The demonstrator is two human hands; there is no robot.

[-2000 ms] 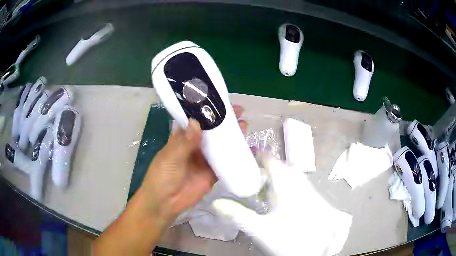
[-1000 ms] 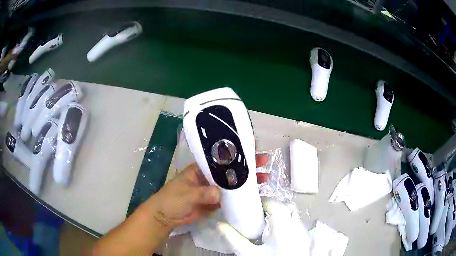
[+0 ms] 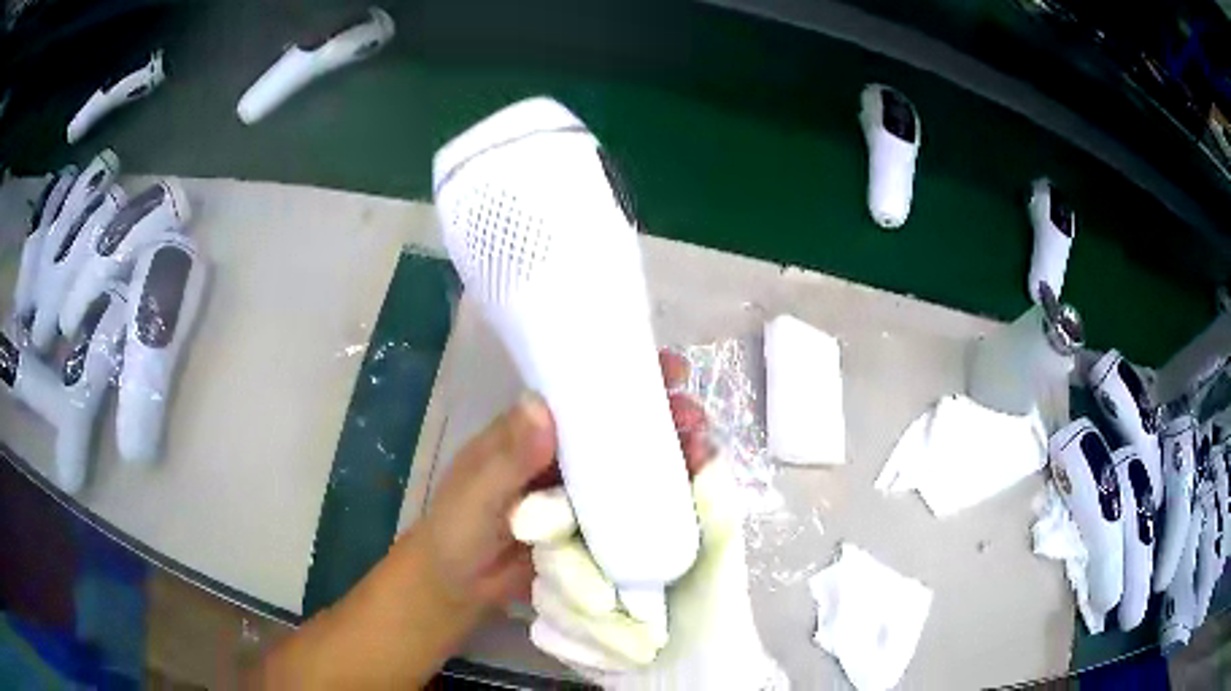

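A white handset [image 3: 574,338] is held up in the middle of the head view, wide head at the top left and handle down to the right. Its side with a patch of small dark vent dots faces me; only an edge of the black panel shows at right. My bare left hand [image 3: 493,500] grips its handle from the left, with fingertips showing at its right side. My gloved right hand [image 3: 635,594] is closed around the lower handle end. Crinkled clear film [image 3: 722,392] lies on the mat behind the hands.
A folded white cloth [image 3: 805,392], crumpled cloths [image 3: 965,452] and a pump bottle [image 3: 1015,362] are on the right mat [image 3: 932,607]. Handsets cluster at the left [image 3: 159,338] and right [image 3: 1091,506] edges. Single handsets lie on the green belt [image 3: 608,81]. A green strip [image 3: 385,432] separates the mats.
The handset has turned from its black panel side to its vent side and is higher in view. My right hand has closed around its lower end. A crumpled cloth at lower right is now more exposed.
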